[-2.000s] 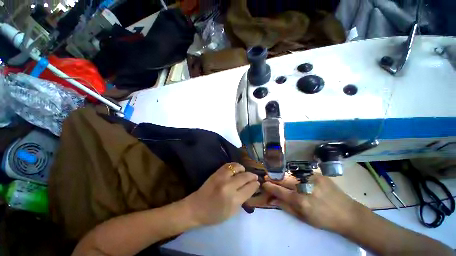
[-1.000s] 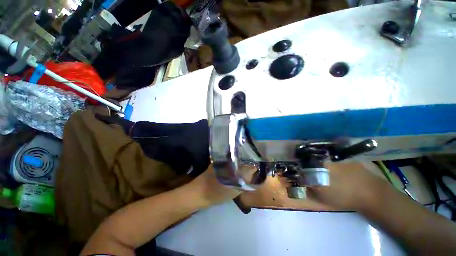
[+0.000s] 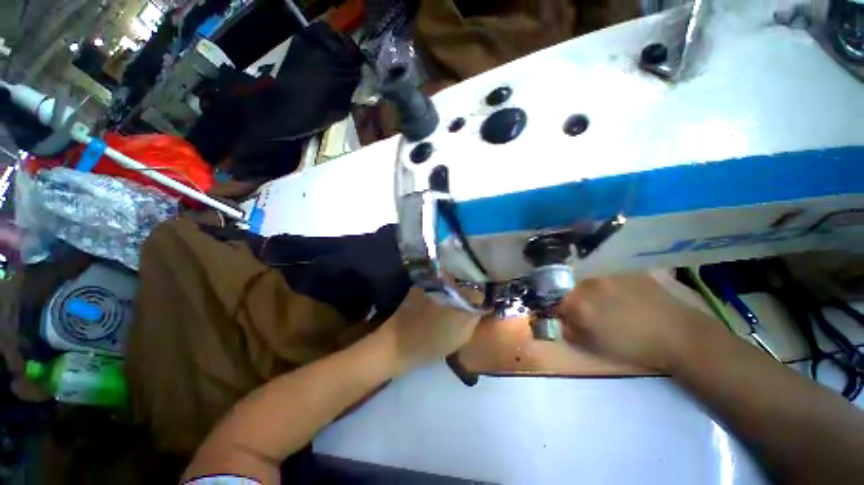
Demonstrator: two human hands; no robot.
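The white sewing machine head (image 3: 568, 189) with a blue stripe stands in front of me. My left hand (image 3: 431, 327) is left of the needle area, its fingertips partly hidden behind the machine's metal guard. My right hand (image 3: 616, 317) is right of the needle area, its fingers partly behind a metal knob. The brown cloth (image 3: 213, 332) hangs in folds at the left, joined to black cloth (image 3: 346, 270) that runs to my left hand. What the fingertips hold cannot be made out.
Black scissors (image 3: 834, 341) and a yellow-green tool (image 3: 711, 296) lie at the right. At the left are a grey fan (image 3: 90, 313), a green bottle (image 3: 90, 379), clear plastic (image 3: 95, 213) and a red bag (image 3: 161, 161). Brown cloth (image 3: 464, 38) lies behind the machine.
The view has shifted, so the machine head appears further left than two seconds ago. My hands have moved apart around the needle area, and the right hand is now right of the knob.
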